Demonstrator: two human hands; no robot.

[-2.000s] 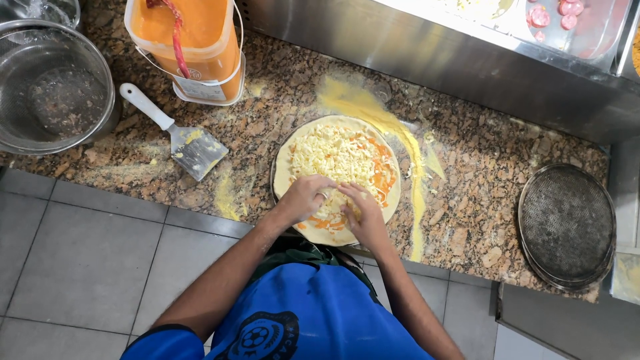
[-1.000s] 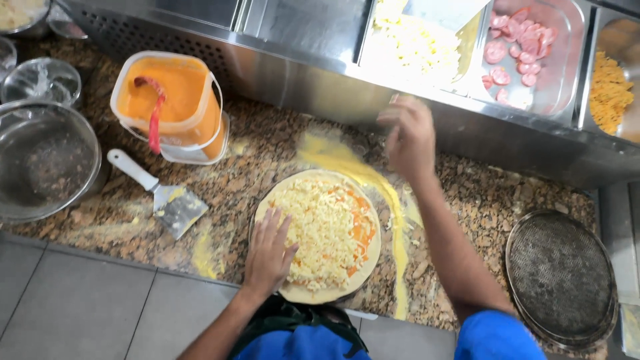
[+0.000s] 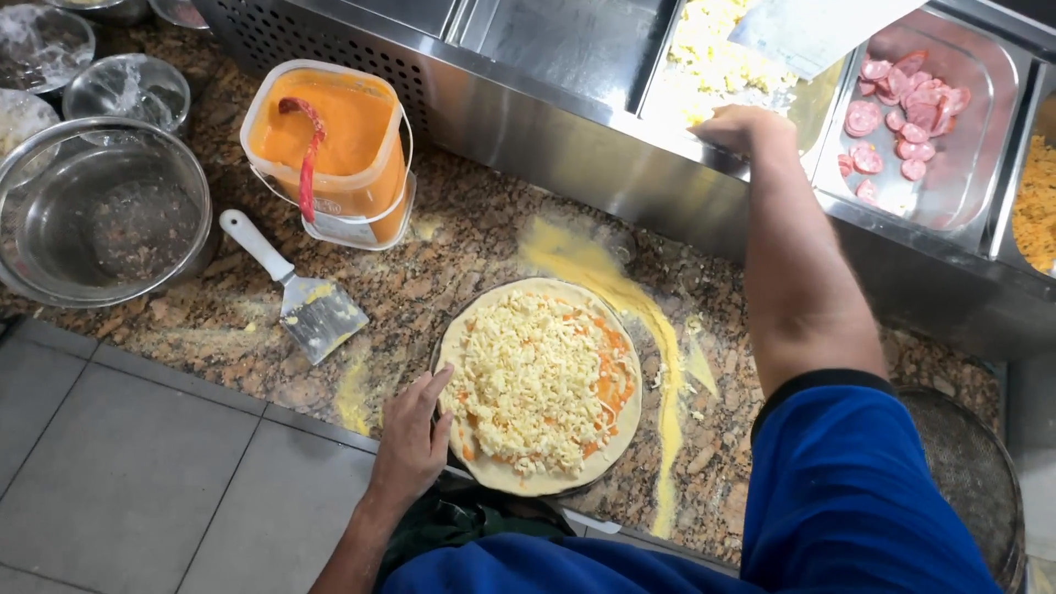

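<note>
A round of raw pizza dough [image 3: 540, 388], spread with orange sauce and shredded cheese, lies near the counter's front edge. My left hand [image 3: 417, 429] rests at its left rim, fingers apart and holding nothing. My right hand [image 3: 742, 132] reaches into the metal bin of shredded cheese [image 3: 709, 58] at the upper right; its fingers are hidden in the bin, so I cannot tell whether they hold cheese. A white sheet or scoop-like piece [image 3: 817, 33] lies over that bin. Right of it stands a metal bin of sliced sausage [image 3: 916, 124].
On the left are a steel pot [image 3: 107, 214], bowls with plastic wrap [image 3: 128, 95], a tub of orange sauce [image 3: 330, 124] with a red-handled utensil, and a scraper [image 3: 318, 313]. Yellow flour [image 3: 660, 346] streaks the granite. A round mesh screen [image 3: 961, 470] is partly behind my right arm.
Both hands were over the dough two seconds ago. My right hand has moved up and away into the cheese bin, while my left hand has shifted to the dough's left rim. The view has tilted up.
</note>
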